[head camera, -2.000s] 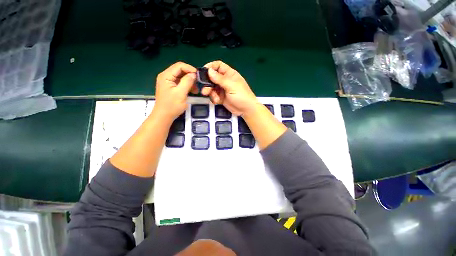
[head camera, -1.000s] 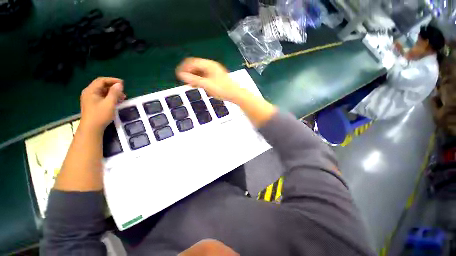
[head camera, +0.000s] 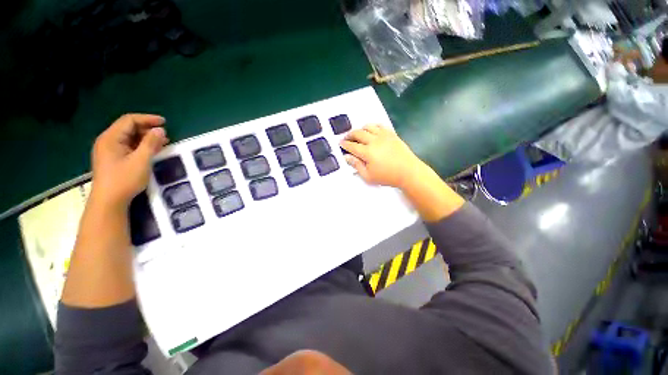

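The white foam tray [head camera: 242,271] lies tilted in front of me, with rows of small black housings [head camera: 228,203] in its upper part. My right hand [head camera: 381,155] is at the tray's right end, its fingertips on a small black housing [head camera: 349,149], mostly hidden under them. My left hand [head camera: 121,161] is at the tray's upper left corner, with fingers curled and a gap between thumb and forefinger. No part shows in it.
A loose pile of black parts [head camera: 139,33] lies on the green mat [head camera: 249,73]. Clear plastic bags [head camera: 395,44] lie at the back right. A cream-white board [head camera: 47,234] shows at the left. A blue stool [head camera: 505,176] stands on the grey floor at the right.
The view has swung to the right. My hands have parted from the black piece they held together beyond the tray. My right hand has moved right and down onto the tray's right end.
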